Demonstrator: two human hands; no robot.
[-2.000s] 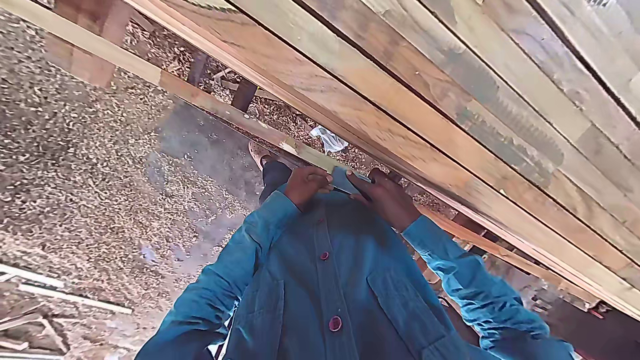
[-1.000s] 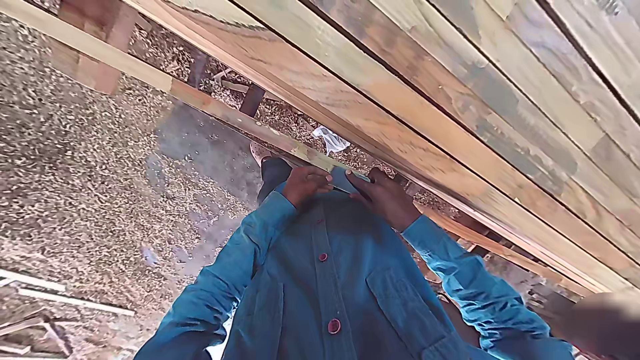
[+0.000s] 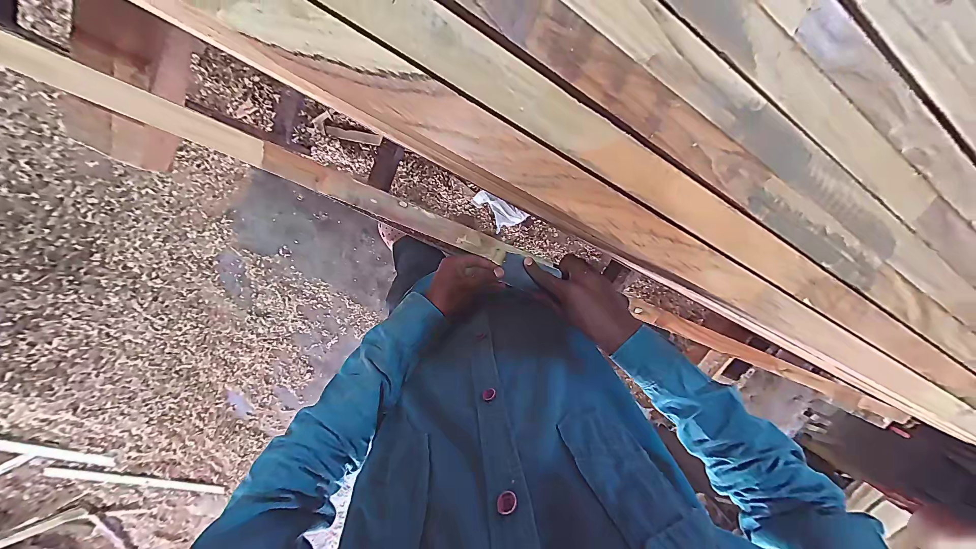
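My left hand (image 3: 463,284) is at the near edge of a long narrow wooden rail (image 3: 366,200), its fingers curled at the front of my blue shirt. My right hand (image 3: 591,293) is just to the right, thumb toward the left hand, also at the rail. Between the two hands lies a small blue-grey patch (image 3: 512,271), perhaps shirt cloth or a thin flat piece; I cannot tell which. Whether either hand grips something is unclear. Beyond the rail, long planed boards (image 3: 610,206) lie side by side, running diagonally.
Wood shavings (image 3: 137,290) cover the ground on the left. Thin wooden strips (image 3: 133,479) lie at the lower left. A crumpled piece of clear plastic (image 3: 499,210) lies below, between rail and boards. A wooden support (image 3: 130,84) stands at the upper left. A blurred shape shows at the lower right.
The right hand's fingers have shifted slightly, and its thumb now shows more plainly apart from the left hand. A blurred dark shape at the right edge one second ago has moved lower.
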